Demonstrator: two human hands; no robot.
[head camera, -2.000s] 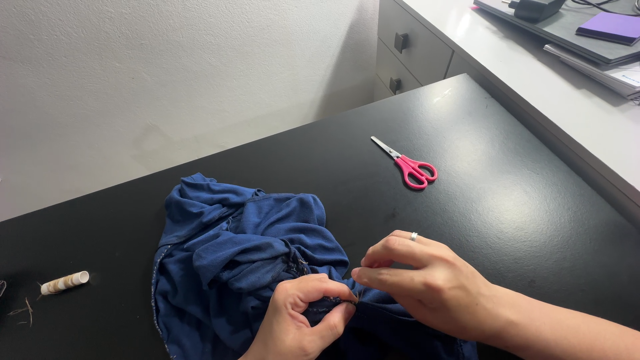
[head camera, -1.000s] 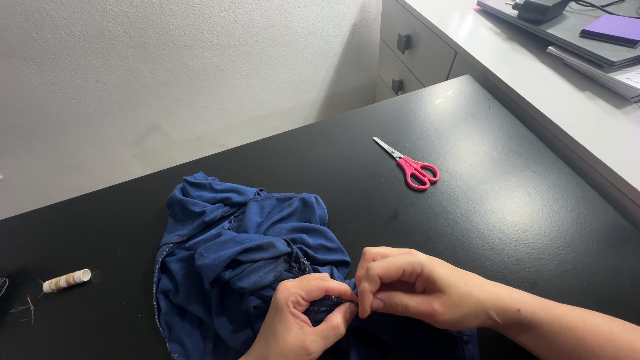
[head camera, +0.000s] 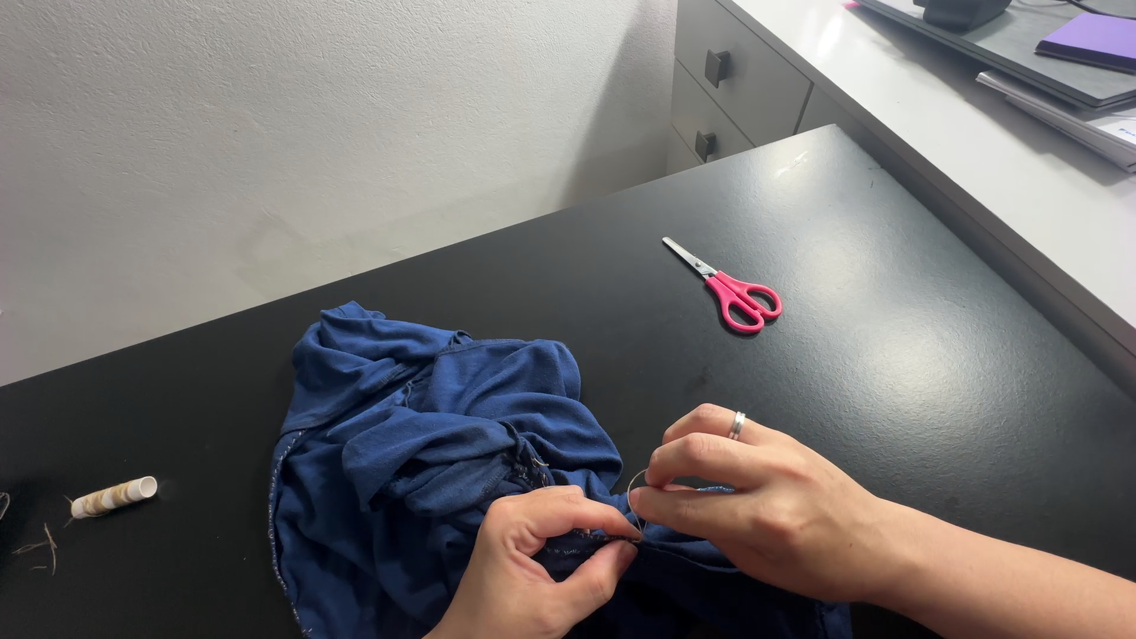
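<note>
A blue fabric garment (head camera: 444, 417) with visible seams lies bunched on the black table. My left hand (head camera: 555, 555) pinches a seam of it between thumb and forefinger. Just right of that pinch, my right hand (head camera: 754, 497), with a ring on one finger, has its thumb and fingertips together. A thin light thread (head camera: 632, 497) loops between its fingertips and the seam. Whether a needle is between those fingertips cannot be seen. Pink-handled scissors (head camera: 741, 302) lie beyond my right hand, blades together. A spool of beige thread (head camera: 114, 498) lies at the left.
Loose thread scraps (head camera: 50, 548) lie near the spool. A white wall (head camera: 311, 133) stands behind the black table (head camera: 603, 257). At the right is a white desk (head camera: 941, 133) with drawers, holding a dark flat laptop-like object (head camera: 994, 53), a purple notepad (head camera: 1087, 40) and papers (head camera: 1065, 120).
My right hand's fingers have shifted around the seam, and a thread loop now shows at their tips. My left hand keeps its pinch in about the same place.
</note>
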